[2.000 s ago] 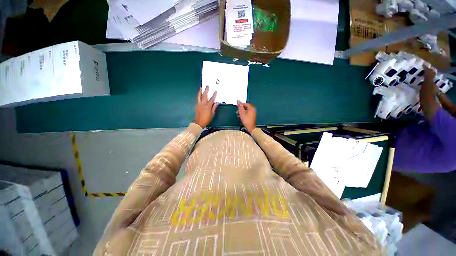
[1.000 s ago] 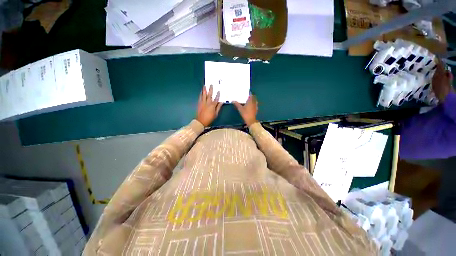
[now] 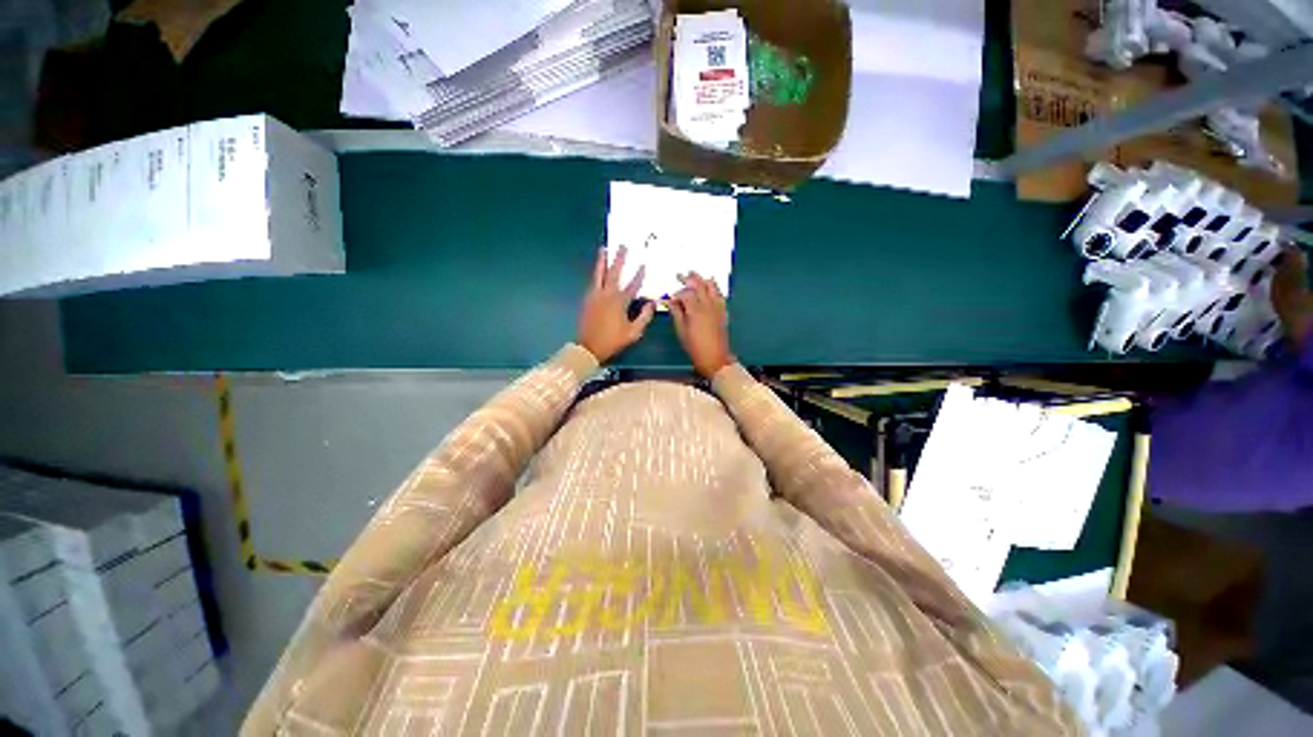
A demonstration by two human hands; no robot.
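Note:
A white retail carton (image 3: 673,231) lies on the green bench top in front of me, a small dark print on its upper face. My left hand (image 3: 615,305) rests on its lower left part, fingers spread on the face. My right hand (image 3: 700,320) is at its lower right, with its fingertips on the near edge close to the left hand's thumb. The carton looks closed. Whether the fingers grip the near edge is too small to tell.
A brown parts box (image 3: 752,161) with printed cards and green items stands behind the carton. Leaflets (image 3: 533,72) lie back left. A row of packed cartons (image 3: 144,202) stands left. Unbagged products (image 3: 1181,259) and a coworker's purple sleeve (image 3: 1238,432) are right. A side rack (image 3: 1130,504) holds flat blanks.
My right hand has moved from the carton's lower right corner inward along the near edge, closer to my left hand. My left hand stays on the carton. The coworker's arm has shifted.

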